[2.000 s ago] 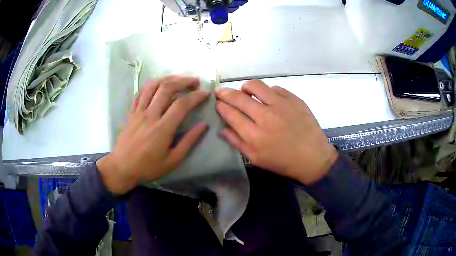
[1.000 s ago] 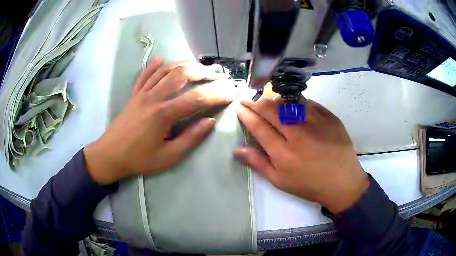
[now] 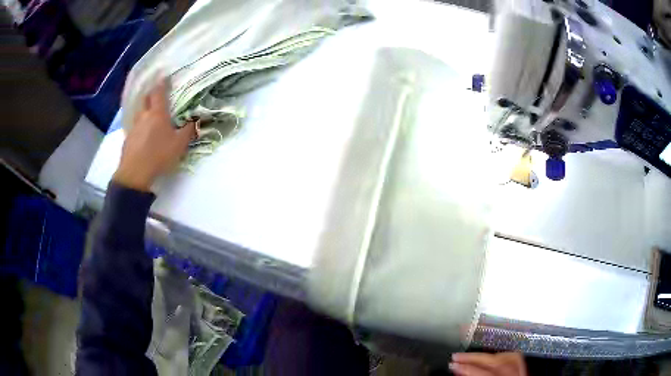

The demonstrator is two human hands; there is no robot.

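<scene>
A pale grey-green garment panel (image 3: 427,213) lies on the white table left of and in front of the sewing machine head (image 3: 526,70), its lower end over the table's front edge. A lighter raised seam runs along it. My left hand (image 3: 156,136) is at the left on the near end of the green panel stack (image 3: 265,62), thumb and fingers around its edge; the hand is slightly blurred. My right hand (image 3: 489,363) is cut off by the bottom edge, only fingers showing at the panel's lower right corner; its grip cannot be made out.
A measuring tape (image 3: 588,341) runs along the table's front edge. A phone on a tan case (image 3: 662,283) is cut off at the right. Loose green pieces (image 3: 195,319) hang below the table at left, near blue crates (image 3: 44,242). The control panel (image 3: 644,125) is at upper right.
The view has swung left. My left hand has left the panel for the stack. My right hand has moved from near the needle to the panel's lower end. The panel now lies clear of the needle.
</scene>
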